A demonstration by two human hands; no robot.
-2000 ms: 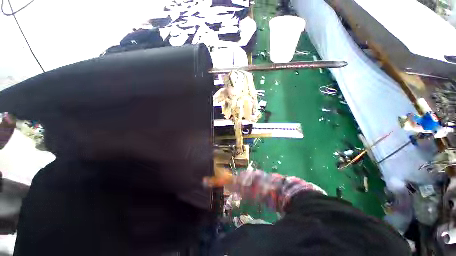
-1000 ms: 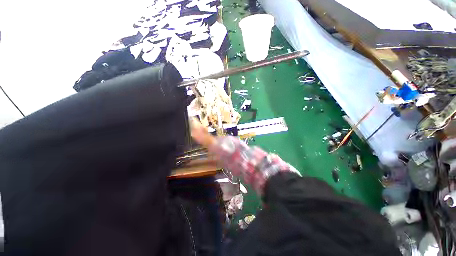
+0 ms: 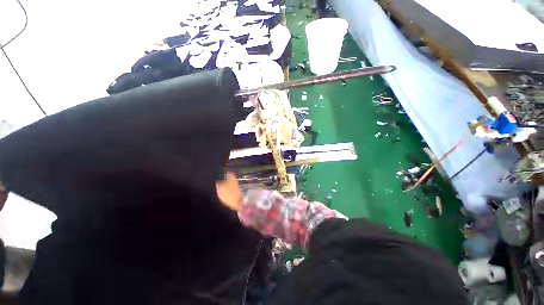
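Black cloth [image 3: 137, 238] hangs in a wide sheet from the thick dark fabric roll [image 3: 149, 104], which lies over the table end. A thin metal roll bar [image 3: 334, 77] sticks out of the roll's right end. My right hand [image 3: 229, 192], slightly blurred, is shut on the cloth's right edge below the roll; its fingertips are partly hidden against the dark cloth. A small skin-coloured patch is cut off by the left picture edge, beside the cloth; I cannot tell if it is my left hand.
Black and white cut pieces [image 3: 229, 36] lie on the white table. Pale rags [image 3: 277, 122] hang at its side above long slats [image 3: 334, 153]. A white bin [image 3: 325, 46] stands on the green floor [image 3: 364, 184]. A pale sheet [image 3: 435, 110] hangs along another table.
Compared with one second ago, the roll, bar and surroundings sit further right in the picture. My right hand is lower along the cloth's edge, as the sheet has shifted.
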